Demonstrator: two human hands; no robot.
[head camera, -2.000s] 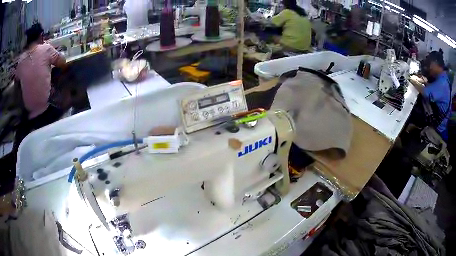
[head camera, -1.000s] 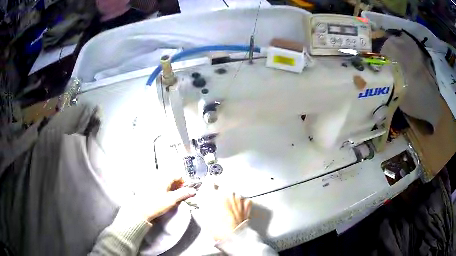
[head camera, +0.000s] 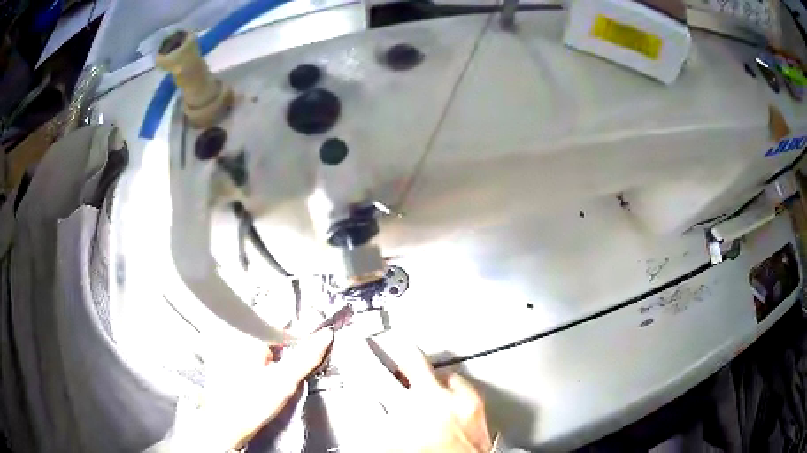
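Observation:
The white sewing machine head (head camera: 495, 168) fills the middle of the view, with the thread tension knob (head camera: 363, 264) on its front. My left hand (head camera: 274, 385) is left of the needle area, its fingertips pinching the edge of a small dark piece (head camera: 334, 320). My right hand (head camera: 434, 403) lies on the bed to the right, fingers bent, beside a short dark strip (head camera: 388, 361); whether it grips the strip is not clear. Pale cloth (head camera: 296, 425) hangs below my left hand. Strong glare hides the needle and much of the cloth.
Taupe cloth (head camera: 40, 310) is heaped at the far left. A cream fitting (head camera: 193, 78) stands at the head's left end beside a blue hose (head camera: 159, 104). A white carton with a yellow label (head camera: 626, 37) sits behind the arm. Dark cloth shows at lower right.
The view has swung down and closer to the needle area. Both hands, out of the picture two seconds ago, are at the needle area; the right hand's fingers are more bent than one second ago.

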